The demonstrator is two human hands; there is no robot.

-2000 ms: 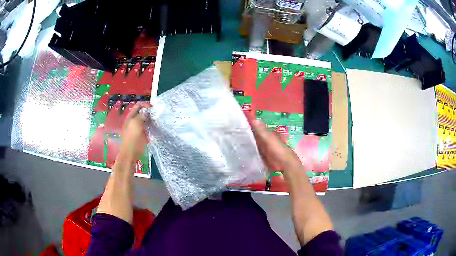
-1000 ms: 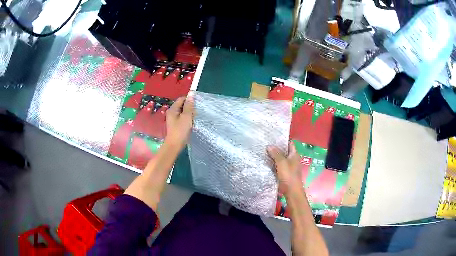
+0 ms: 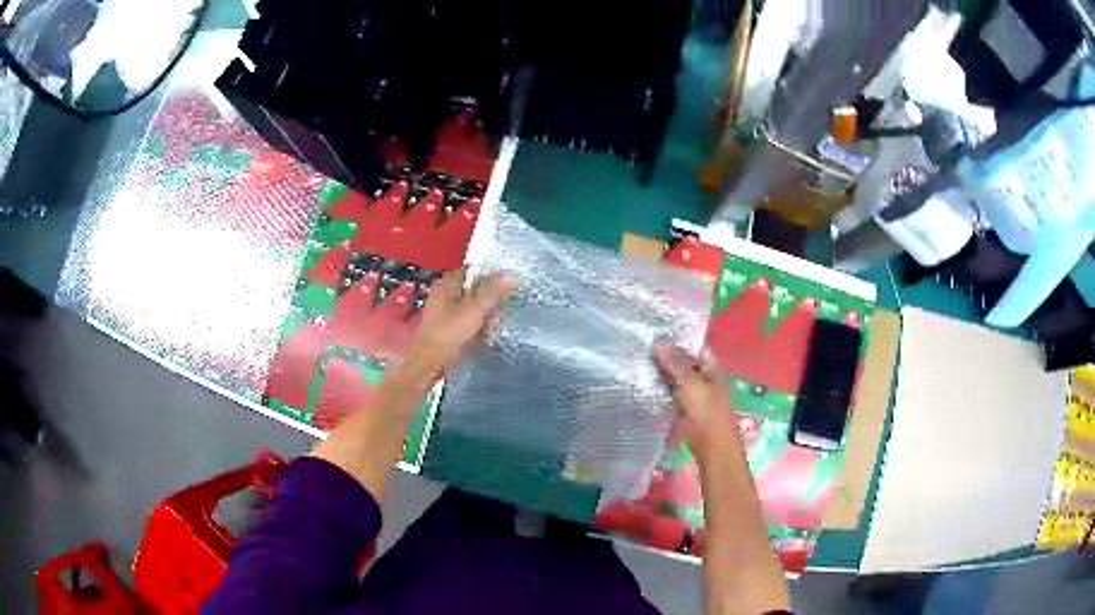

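A clear, dimpled bubble bag (image 3: 576,348) lies limp and see-through over the bench's green top and the printed sheet's left part. It looks empty. My left hand (image 3: 462,315) grips its left edge near the upper left. My right hand (image 3: 694,390) holds its right edge. The red and green printed cardboard sheet (image 3: 769,318) shows to the right of the bag. A black smartphone (image 3: 827,382) lies on that sheet.
Stacked black panels (image 3: 396,72) stand at the back left. Bubble bags (image 3: 180,252) lie over another printed sheet at left. A white board sheet (image 3: 967,445) and yellow printed sheet (image 3: 1069,481) are at right. Red stools (image 3: 198,523) stand below left.
The bag has turned and now lies lower and flatter over the bench. My left hand has moved inward along its edge. The view has shifted, with more of the back right showing.
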